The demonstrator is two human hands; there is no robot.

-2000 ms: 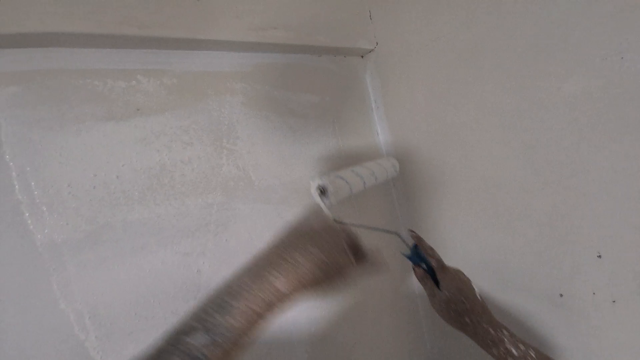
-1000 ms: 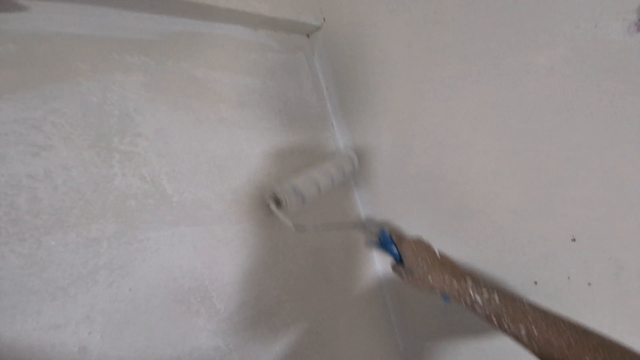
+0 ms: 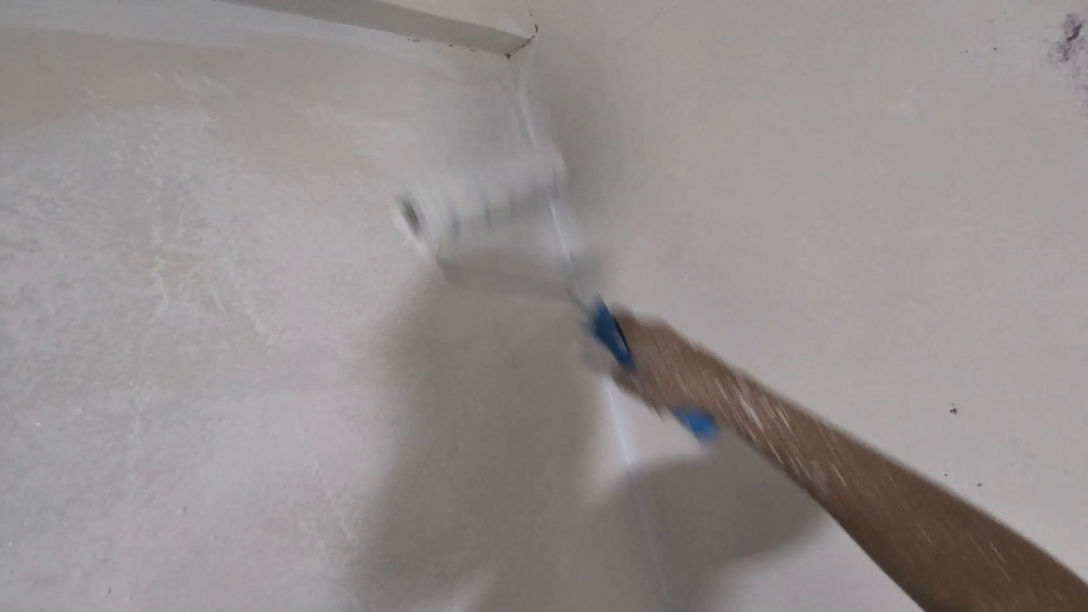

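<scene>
My right hand (image 3: 667, 361), blurred and speckled with white paint, grips the blue handle (image 3: 612, 333) of a paint roller. The handle's blue end shows below the hand. From it a thin wire frame runs left to the white roller sleeve (image 3: 489, 204), which lies at the left wall (image 3: 255, 340) with its right end at the inner corner. The sleeve is blurred by motion. My left hand is not in view.
The right wall (image 3: 850, 255) meets the left wall in a corner line that runs down the middle. A ledge (image 3: 408, 25) crosses the top left and ends at the corner. Dark spots and a reddish stain (image 3: 1071, 36) mark the right wall.
Two seconds ago my left hand and forearm showed at lower centre; they have left the view. My right hand keeps its grip on the roller, which has moved up along the corner since one second ago.
</scene>
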